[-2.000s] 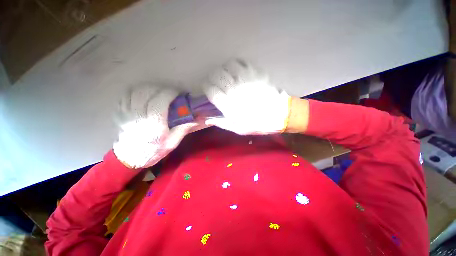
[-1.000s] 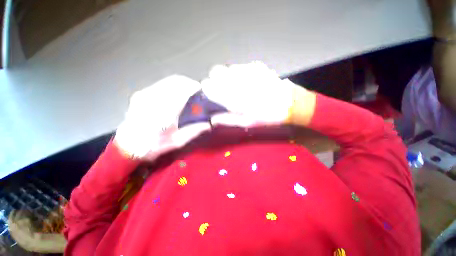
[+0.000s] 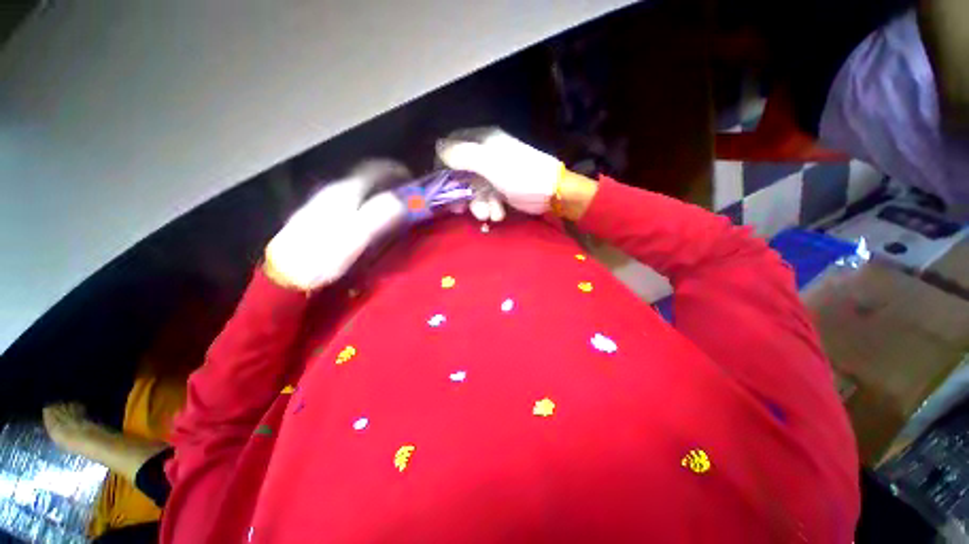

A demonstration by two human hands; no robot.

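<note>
A small purple bundle point(image 3: 425, 199) with an orange-red mark at its left end and paler streaks at its right end is held between both hands, close to the chest and in front of the table edge. My left hand point(image 3: 338, 225), in a white knitted glove, grips the left end; its fingertips are blurred. My right hand point(image 3: 504, 172), in a white glove with a yellow-orange cuff, is at the streaked right end, fingers curled around it. Part of the bundle is hidden by the fingers.
The white table point(image 3: 213, 128) curves across the upper left. A person's bare forearm point(image 3: 106, 441) and yellow cloth are at lower left, beside shiny wrapping. A person in lavender point(image 3: 887, 112) is at upper right. Brown cartons point(image 3: 893, 340) and blue plastic point(image 3: 810, 253) lie at right. Checkered floor shows there.
The view has shifted, so less table and more floor show. Both hands and the bundle now appear off the table edge, nearer the body. The streaked end is more exposed. A forearm has appeared at lower left.
</note>
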